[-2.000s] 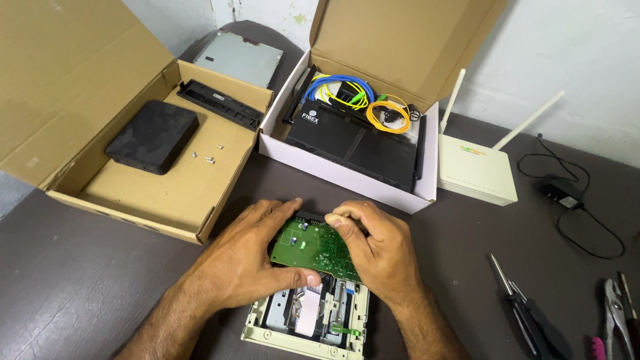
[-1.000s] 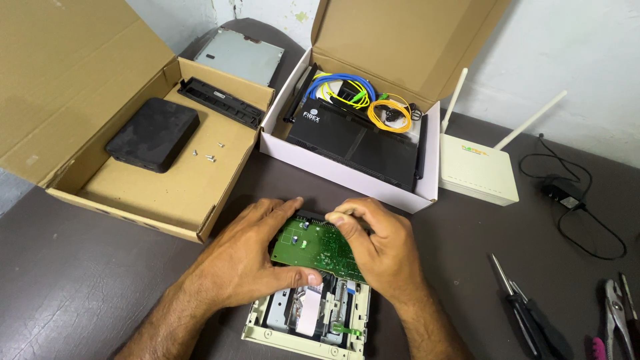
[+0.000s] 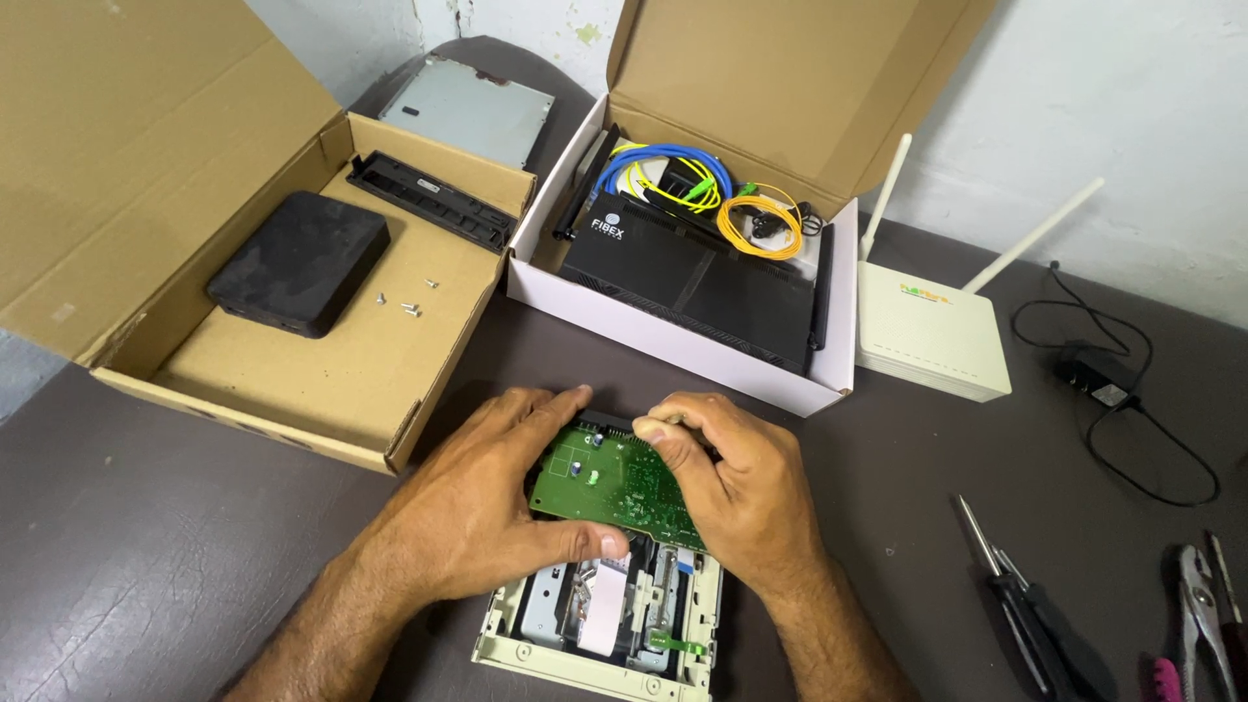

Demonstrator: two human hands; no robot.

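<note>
An optical disc drive (image 3: 595, 624) with a cream plastic frame lies uncovered on the dark table, its white ribbon cable (image 3: 606, 603) and metal parts exposed. Over its far part is a green circuit board (image 3: 609, 478) with a black connector along the far edge. My left hand (image 3: 487, 497) grips the board's left side, its thumb at the near edge and its fingers along the far left. My right hand (image 3: 736, 478) is closed at the board's far right edge, thumb against bent fingers. Whether something small is pinched there cannot be told.
An open cardboard box (image 3: 409, 439) holds a black plastic case (image 3: 297, 258), a black bezel (image 3: 429, 200) and several screws (image 3: 410, 309). Beside it stand a boxed black router (image 3: 682, 278) with cables, and a white router (image 3: 931, 327). Screwdrivers (image 3: 1019, 604) and pliers (image 3: 1199, 604) lie at right; a metal cover (image 3: 473, 107) lies behind.
</note>
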